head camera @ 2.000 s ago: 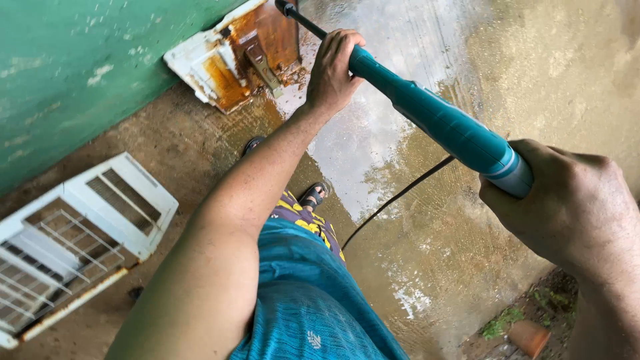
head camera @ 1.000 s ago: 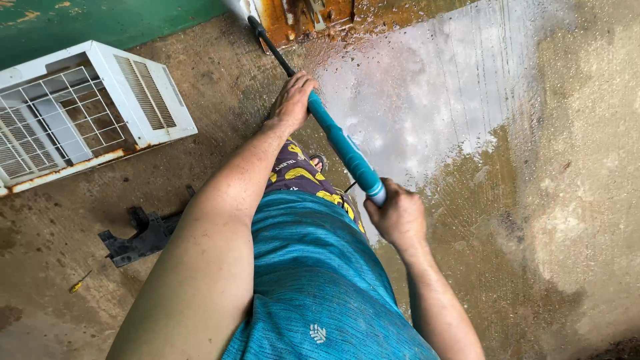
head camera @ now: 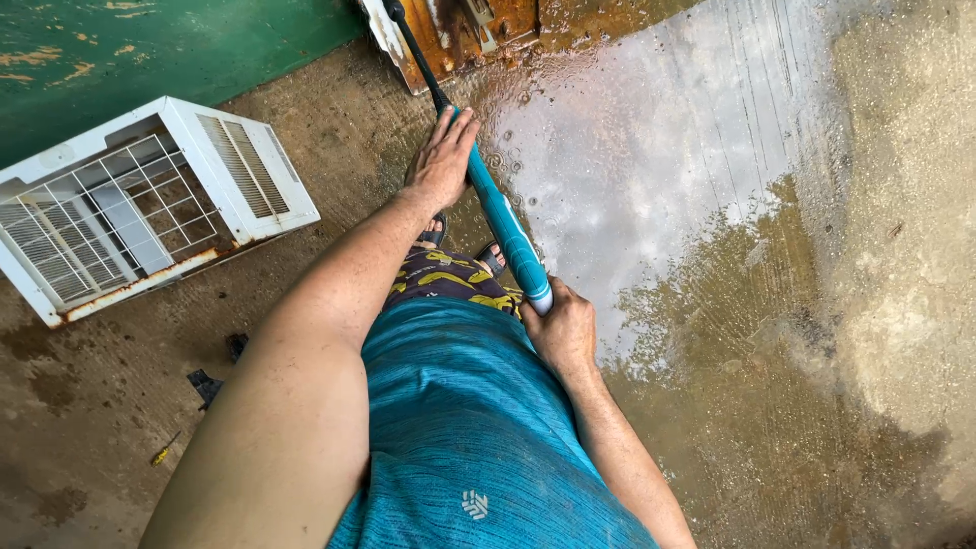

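Observation:
A teal pressure washer gun point(head camera: 499, 217) with a black lance point(head camera: 418, 57) slants across the upper middle of the head view. My left hand point(head camera: 444, 160) is wrapped over its front part, just behind the lance. At the rear end, my right hand point(head camera: 563, 324) grips the gun; its trigger is hidden. The lance reaches up to a rusty sheet-metal panel point(head camera: 503, 30) with a white edge, cut off by the top of the view. Whether water leaves the nozzle cannot be told.
A white metal appliance casing with a wire grille point(head camera: 263, 175) lies at left by a green wall point(head camera: 175, 46). Black plastic pieces point(head camera: 204, 387) and a yellow-handled screwdriver point(head camera: 160, 456) are on the ground. A wet puddle point(head camera: 648, 152) covers concrete at right. My sandalled feet point(head camera: 492, 258) stand below the gun.
Both hands have kept hold of the gun, which is now angled more steeply up the view. The white spray seen at the nozzle one second ago does not show now. The view has shifted.

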